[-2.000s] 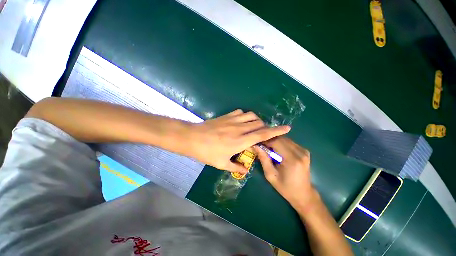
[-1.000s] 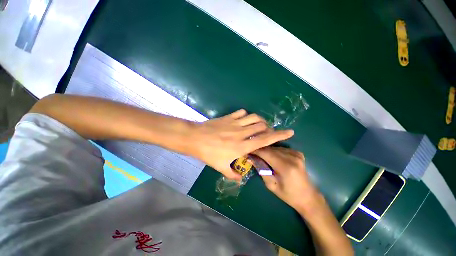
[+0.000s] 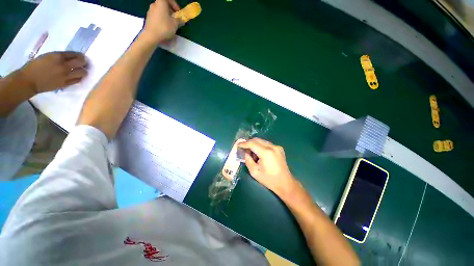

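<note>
My left hand (image 3: 162, 22) is at the upper left over the green belt, its fingers closed on one end of a yellow plastic part (image 3: 189, 11). My right hand (image 3: 267, 162) is over the pale pink-beige fixture (image 3: 231, 167), pinching a small grey strip (image 3: 241, 153) at its upper end. No yellow part shows in the visible part of the fixture. Crinkled clear tape (image 3: 221, 190) lies around and beyond both ends of the fixture. My right fingertips hide part of the fixture's upper end.
A lined sheet (image 3: 161, 150) lies left of the fixture. A grey striped block (image 3: 358, 136) and a phone (image 3: 362, 200) are at right. A whitish rail (image 3: 291, 96) borders the belt, which carries several yellow parts (image 3: 369, 71). Another person's hand (image 3: 60, 71) is over white paper (image 3: 112, 26) at left.
My left hand has moved from the fixture to the upper left and holds a yellow part there. The yellow part between my hands is gone from the fixture. The view has shifted left.
</note>
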